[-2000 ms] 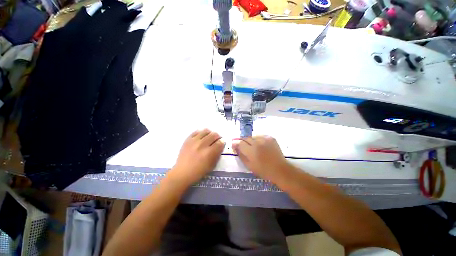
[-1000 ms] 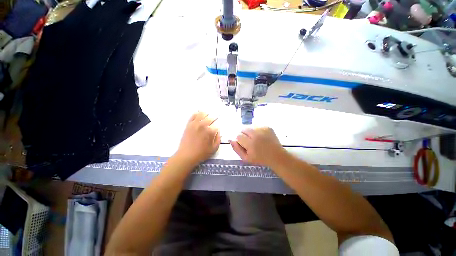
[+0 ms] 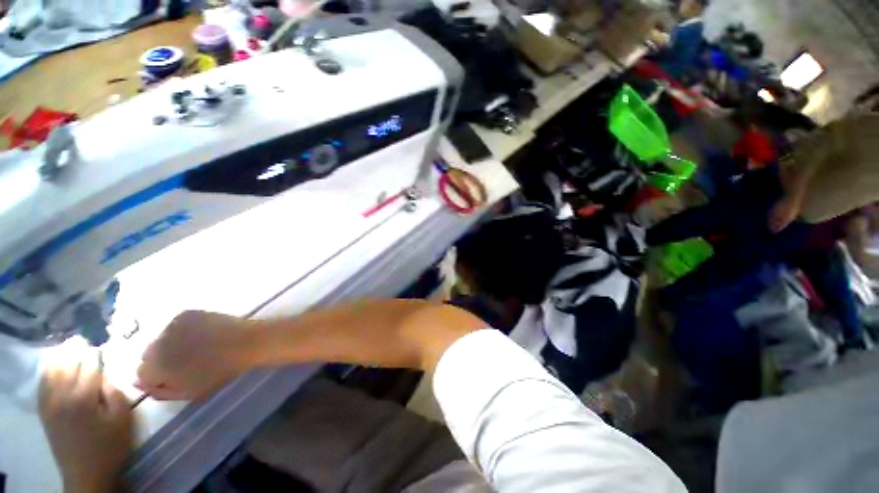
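Note:
The white sewing machine (image 3: 279,101) with a blue stripe and black display panel reaches across the left half. Its presser foot and needle area (image 3: 93,323) is blurred at the lower left. My left hand (image 3: 85,414) is just below the presser foot, fingers bent towards it. My right hand (image 3: 193,354) is close to its right, fingers curled down at the table. Glare and blur hide whether pale cloth lies under the fingers or is held; I cannot tell if either hand grips anything.
Red-handled scissors (image 3: 461,190) lie at the table's right end. Beyond it are a pile of black and white cloth (image 3: 588,298), a green basket (image 3: 638,125) and another person's arm (image 3: 790,193). A red packet (image 3: 39,125) and blue spool (image 3: 162,60) are behind the machine.
The view has swung right, so machine and hands now show at the left, and the black panels are out of view. Both hands remain near the presser foot, closer together in the picture.

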